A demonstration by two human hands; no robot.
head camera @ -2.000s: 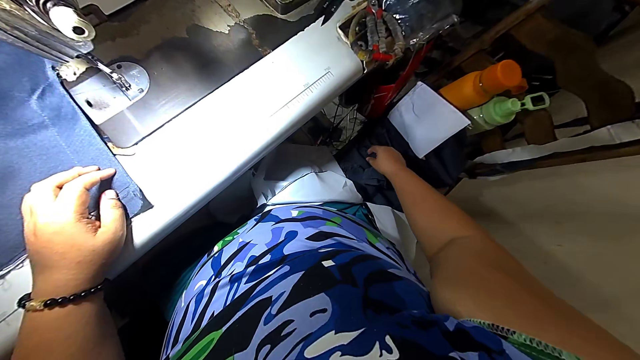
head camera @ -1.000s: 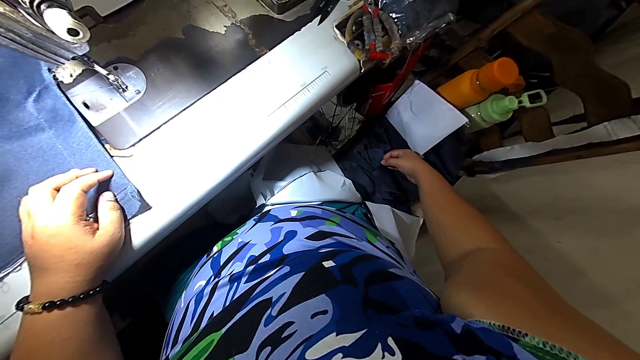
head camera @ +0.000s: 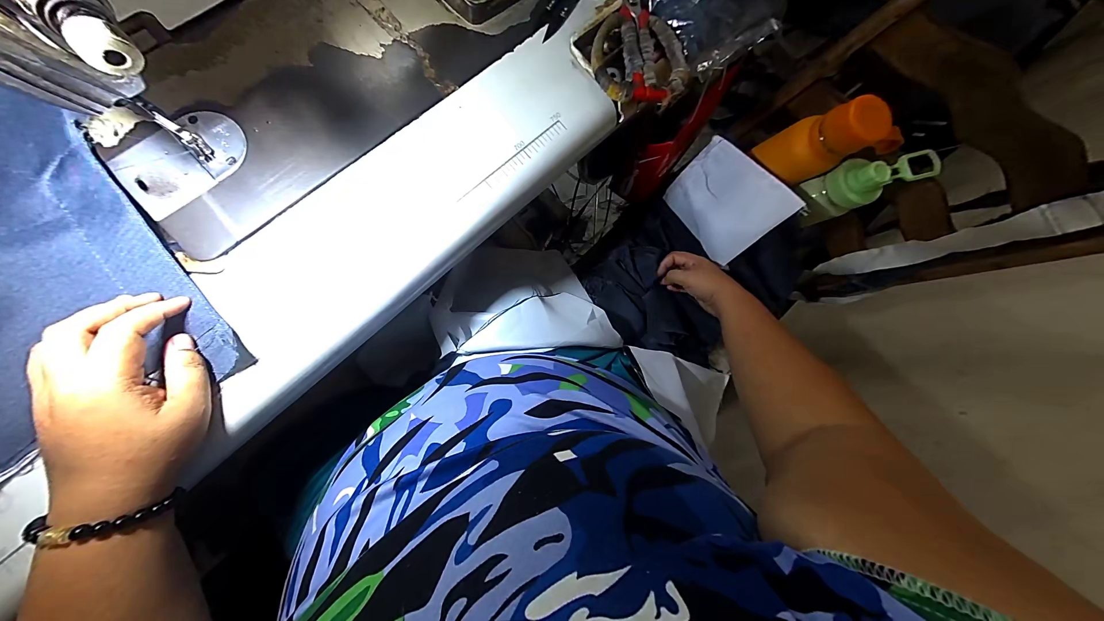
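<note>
My left hand (head camera: 121,388) rests on the corner of a blue fabric piece (head camera: 78,224), which lies on the white edge of a sewing machine table (head camera: 388,216). The machine's presser foot (head camera: 197,145) stands over the metal needle plate, to the right of the fabric. Over to the right, my right hand (head camera: 690,278) is at a pile of dark cloth (head camera: 634,289), its fingers loosely curled; whether they grip the cloth cannot be told. A white sheet (head camera: 733,198) lies on the dark cloth just above that hand. White cloth or paper (head camera: 535,302) covers my lap.
An orange bottle (head camera: 824,138) and a green bottle (head camera: 849,185) lie beyond the white sheet. Cables with red clips (head camera: 642,52) and clear plastic sit near the table's right corner. Wheel spokes and a red frame show below it. A wooden frame is at the right.
My right hand has shifted slightly to the right across the dark cloth since two seconds ago. My left hand and the blue fabric have stayed in place.
</note>
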